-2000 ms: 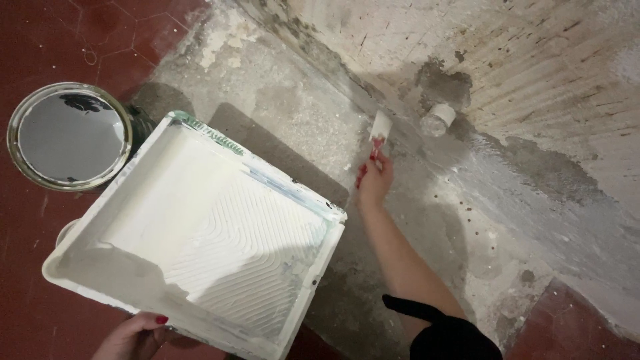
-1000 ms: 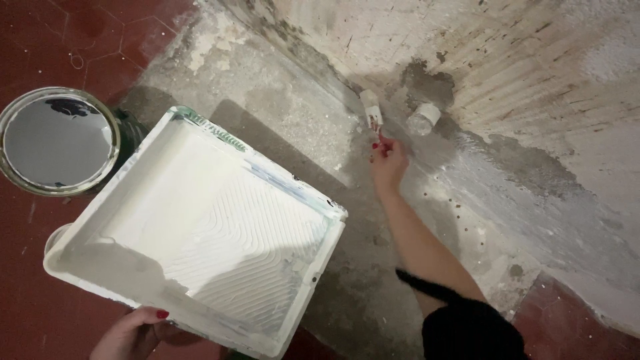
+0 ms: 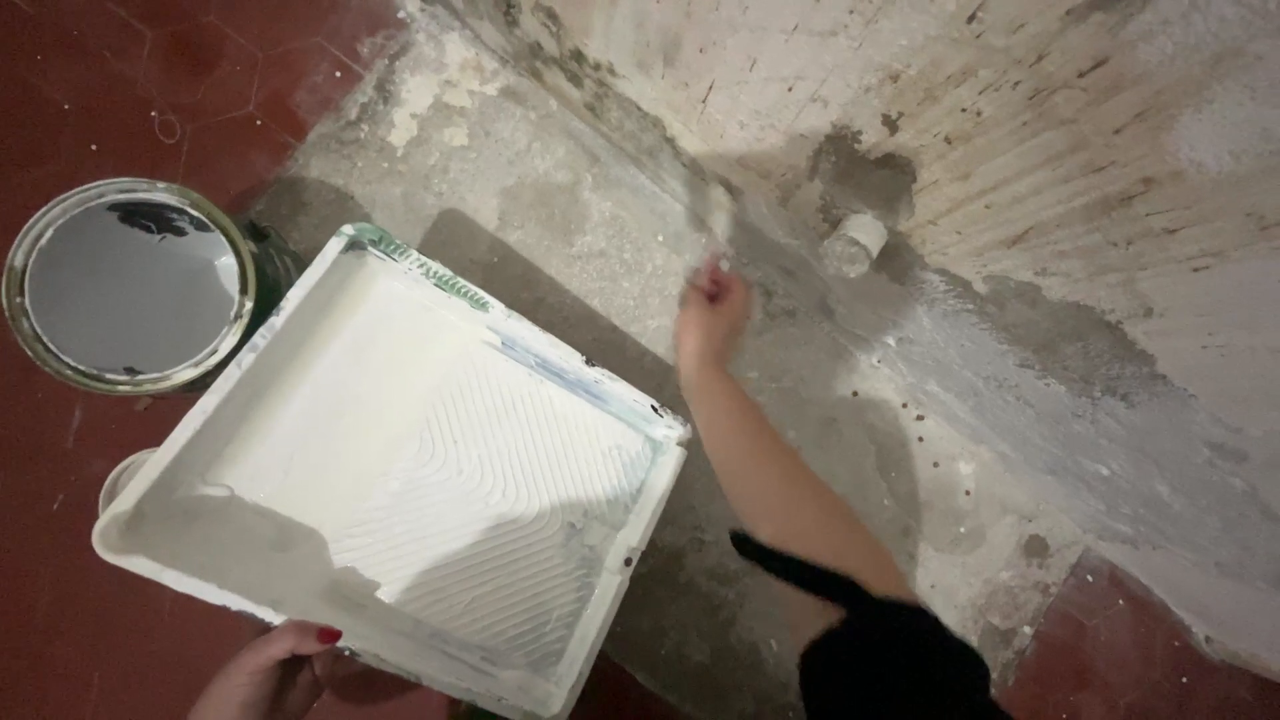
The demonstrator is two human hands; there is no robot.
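Note:
My left hand (image 3: pixel 275 668) grips the lower edge of a white paint tray (image 3: pixel 385 480), its thumb on the rim. White paint covers much of the tray's ribbed slope. Up by the foot of the wall, my right hand (image 3: pixel 714 310) is closed on the red handle of a small paintbrush (image 3: pixel 718 215). The brush is blurred, with its pale head near the line where floor and wall meet; whether it touches is hard to tell. To the right of this hand a short white pipe stub (image 3: pixel 855 245) sticks out of the wall.
An open metal can (image 3: pixel 130 285) with a grey surface inside stands left of the tray. Part of a round pale container (image 3: pixel 125 478) shows under the tray's left edge. Bare concrete (image 3: pixel 560 200) borders red hexagonal floor tiles (image 3: pixel 80 110). The stained wall (image 3: pixel 1000 150) rises at the right.
The brush was sharp in the earlier frames and is now blurred beside the wall's foot. My left hand keeps its hold on the tray.

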